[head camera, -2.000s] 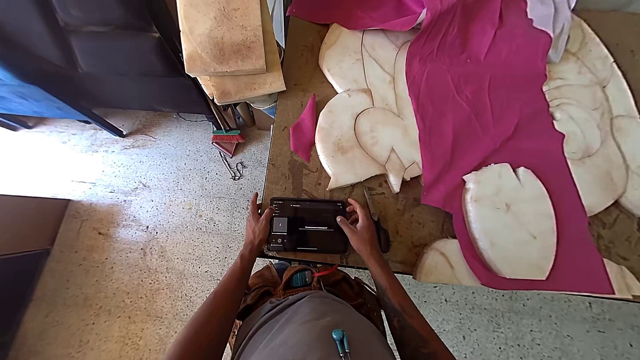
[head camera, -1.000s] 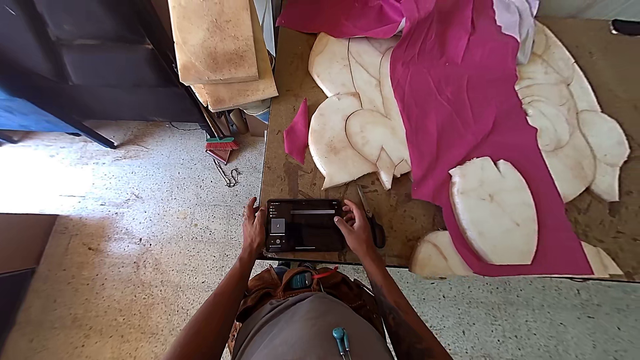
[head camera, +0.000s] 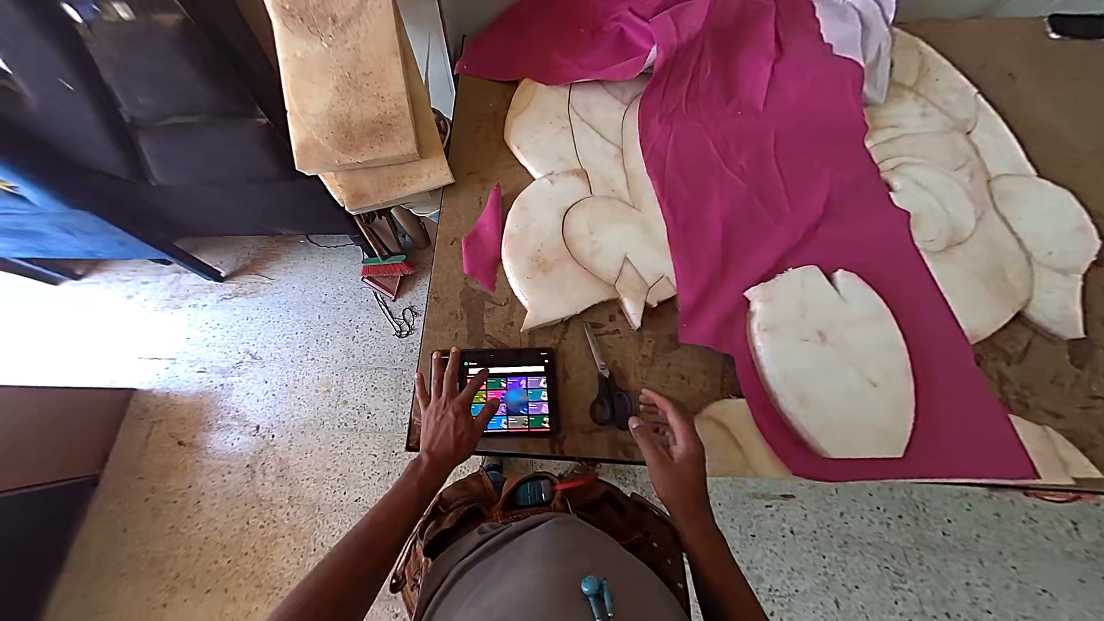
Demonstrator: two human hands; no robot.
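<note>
My left hand (head camera: 448, 414) rests with spread fingers on the left part of a black tablet (head camera: 554, 405), which lies flat at the table's near left corner with its screen lit in colored tiles. Dark-handled scissors (head camera: 611, 398) lie right of the tablet, blades pointing away. Just right of their handles my right hand (head camera: 671, 442) hovers, fingers curled and apart, holding nothing. Magenta fabric (head camera: 776, 172) runs across cut foam pieces (head camera: 552, 250). On its near end sits an oval foam piece (head camera: 832, 362) with a notched top. A small magenta scrap (head camera: 484, 241) lies at the left.
Foam slabs (head camera: 349, 86) are stacked beyond the table's left edge, above a red and green brush (head camera: 385, 264) near the floor. Black upholstered furniture (head camera: 207, 147) stands at the upper left. More shaped foam (head camera: 940, 198) lies right of the fabric. A leather tool pouch (head camera: 448, 526) hangs at my waist.
Both hands held the tablet before. Now it lies farther left on the table, its screen showing colored tiles. My right hand has let go and moved right, beside the scissors.
</note>
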